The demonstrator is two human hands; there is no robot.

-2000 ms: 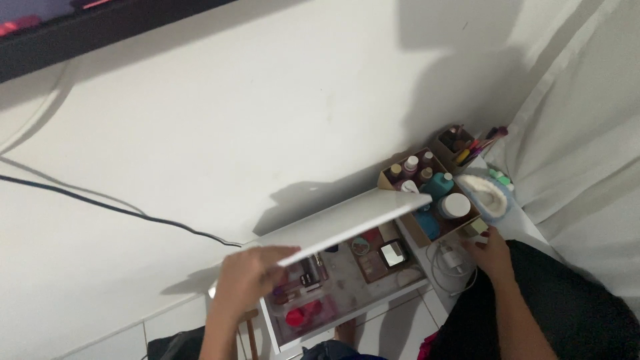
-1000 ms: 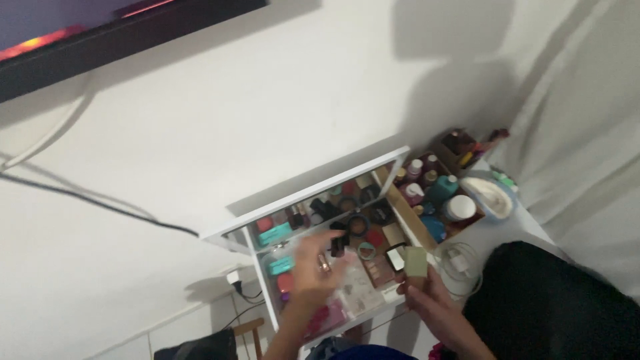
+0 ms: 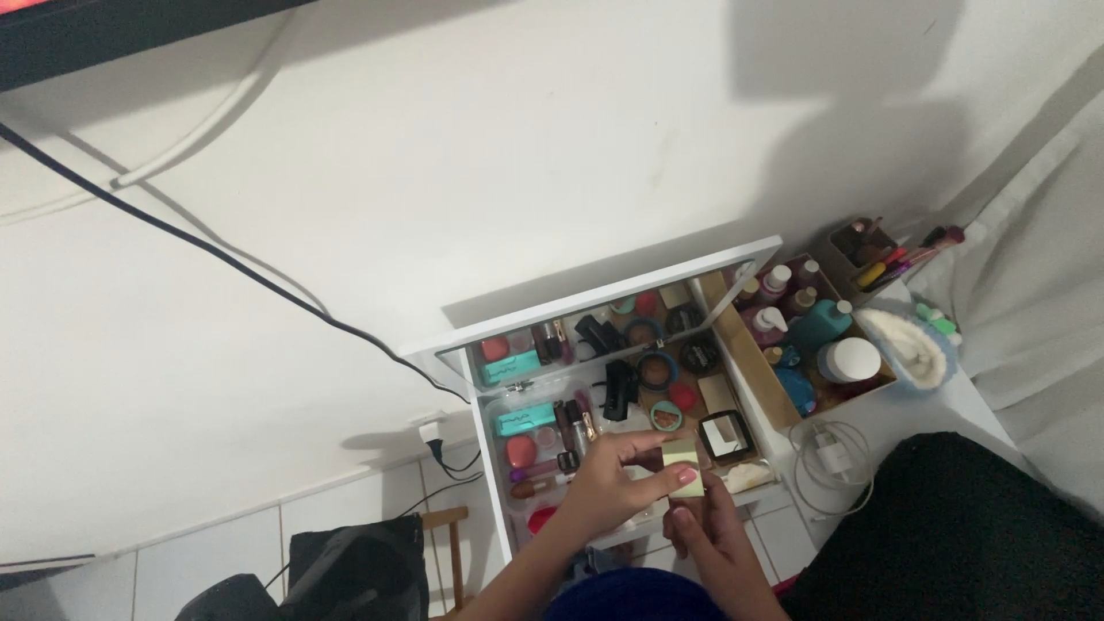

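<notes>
A small pale-green box (image 3: 681, 461) is held between both hands above the drawer compartment. My left hand (image 3: 617, 483) grips it from the left, thumb across its front. My right hand (image 3: 711, 526) holds its lower end. Beneath them lies the vanity's compartment of cosmetics, its mirrored lid (image 3: 604, 297) raised against the wall. A turquoise box (image 3: 524, 418), a red rounded item (image 3: 520, 450), a black claw-like item (image 3: 618, 390), a round compact (image 3: 657, 369) and a square compact with a mirror (image 3: 725, 434) lie inside. The hands hide part of the contents.
A cardboard box (image 3: 759, 362) of bottles and a white-lidded jar (image 3: 849, 360) stands on the right. Beyond are a brush holder (image 3: 849, 250) and a fluffy blue-and-white item (image 3: 906, 349). A charger with coiled cable (image 3: 832, 457) lies nearer. A black cable (image 3: 216, 250) runs along the wall.
The mirrored lid, partly raised two seconds ago, now stands up. My left hand has left the lid and come to the green box. My right hand has brought the box left from beside the cardboard box.
</notes>
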